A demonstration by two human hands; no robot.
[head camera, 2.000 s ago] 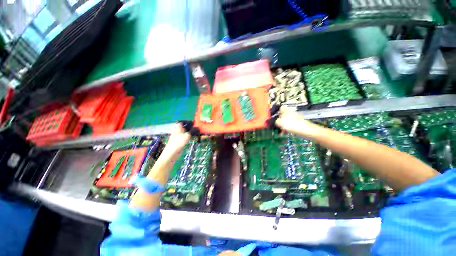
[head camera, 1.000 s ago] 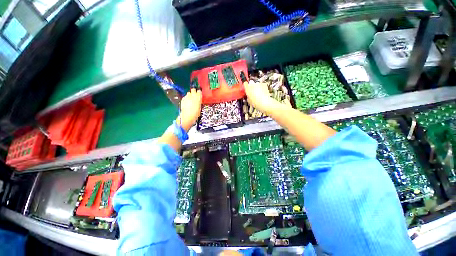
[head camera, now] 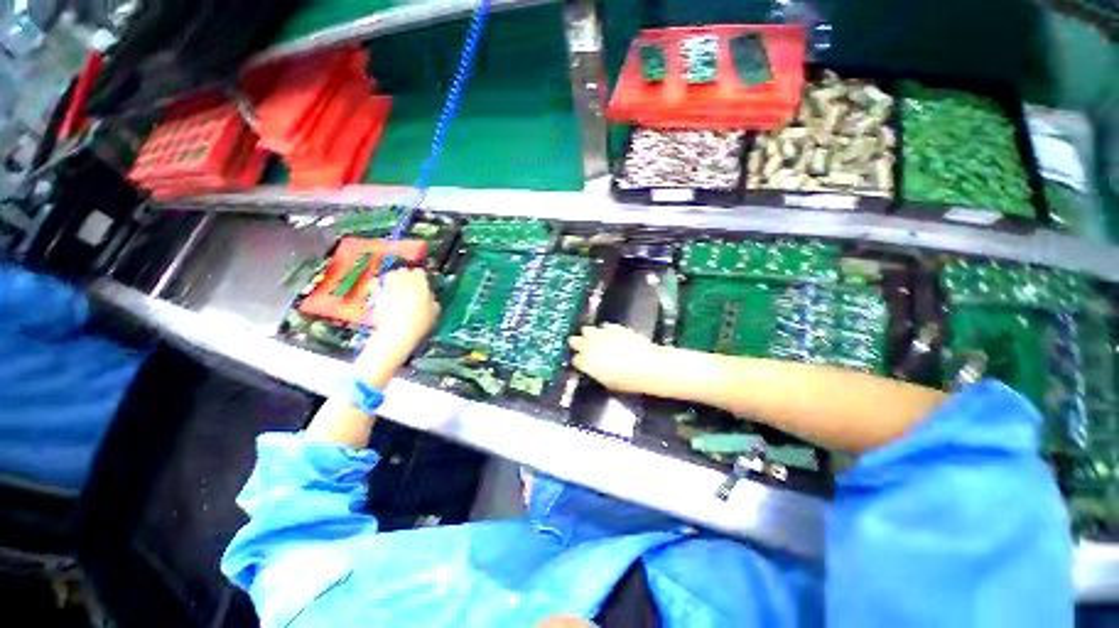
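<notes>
My left hand [head camera: 403,307], with a blue wrist band, is at the right edge of a small red tray [head camera: 322,298] with narrow green boards on it. Its fingertips are blurred, so I cannot tell whether they hold anything. My right hand [head camera: 611,357] reaches left to the right edge of a black carrier that holds a green circuit board [head camera: 509,307]. Its fingers are bent at that edge, and I cannot tell whether they grip it. A second green circuit board [head camera: 785,321] lies in a carrier beyond my right forearm.
A red tray with small boards [head camera: 708,103] rests over the bins of silver parts [head camera: 682,162] and tan parts [head camera: 825,141]. A bin of green parts [head camera: 963,147] stands to the right. Red sheets [head camera: 317,117] are stacked at left. A blue coiled cord [head camera: 449,117] hangs down.
Both hands have let go of the red tray over the bins and come down to the line. The left hand is now at the small red tray, the right at the carrier edge. The view has shifted.
</notes>
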